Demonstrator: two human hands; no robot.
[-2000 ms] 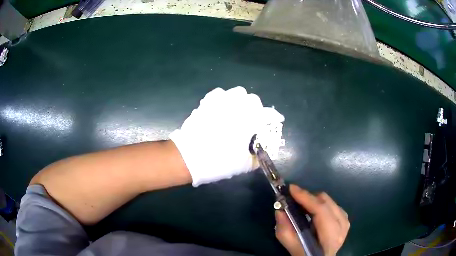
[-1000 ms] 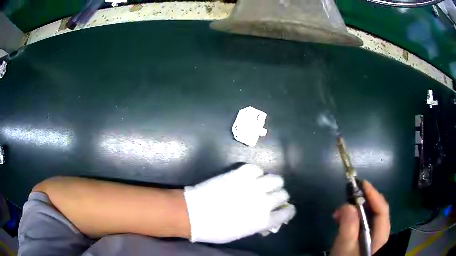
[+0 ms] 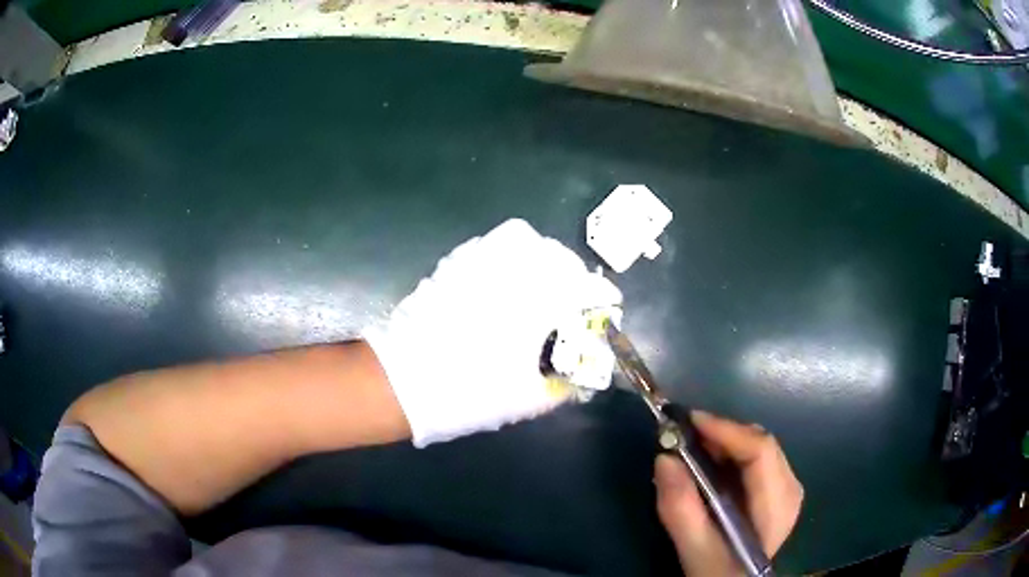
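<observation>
My left hand [image 3: 491, 333], in a white knitted glove, grips a white module [image 3: 585, 358] at mid-bench. Brass contacts show on the module's upward face; my fingers hide its left part. My bare right hand [image 3: 733, 485] holds a soldering iron [image 3: 677, 437] from the lower right. The iron's tip is at the module's upper right, by the brass; whether it touches cannot be told. A second white module [image 3: 630, 228] lies plain face up on the dark green bench top [image 3: 282, 169], just beyond my left fingertips.
A greyish translucent fume hood [image 3: 711, 62] stands at the far edge. Dark fixtures [image 3: 959, 378] and a small white part [image 3: 987, 263] are at the right. A pale worn strip [image 3: 372, 23] edges the bench, with a dark bar [image 3: 201, 20] over it at far left.
My left hand has moved forward from the near side with a module. The iron has moved left from open bench to this module. The loose module now appears farther right and farther away.
</observation>
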